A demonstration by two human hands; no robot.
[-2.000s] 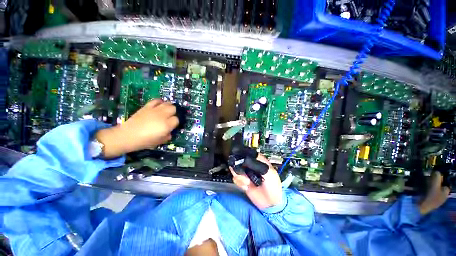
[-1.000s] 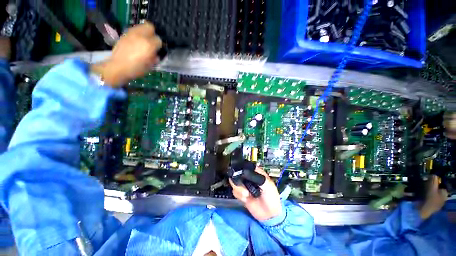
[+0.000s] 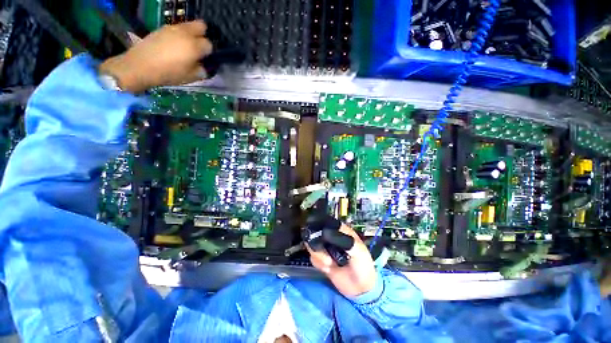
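My left hand (image 3: 175, 55) is over the black peg tray (image 3: 275, 40) at the upper left, fingers closed around a dark part (image 3: 224, 60) that blends with the tray. My right hand (image 3: 350, 269) is palm up at bottom centre and holds several black cylinders (image 3: 333, 242) over the carrier's lower edge. The left-centre board (image 3: 204, 161) shows no white-topped cylinders. The middle board (image 3: 365, 177) has two white round tops at its upper left. Both boards sit in black carriers.
A blue bin (image 3: 469, 70) of black parts stands at the upper right. A coiled blue cord (image 3: 445, 110) crosses the middle board. More boards (image 3: 509, 181) lie to the right. Silver rails (image 3: 221, 271) run along the line. Another person's blue sleeve (image 3: 556, 311) is at the lower right.
My left hand has moved from the left-centre board up to the peg tray, with slight leftward motion lately. My right hand still holds the cylinders. The neighbour's hand has left the lower-right carrier.
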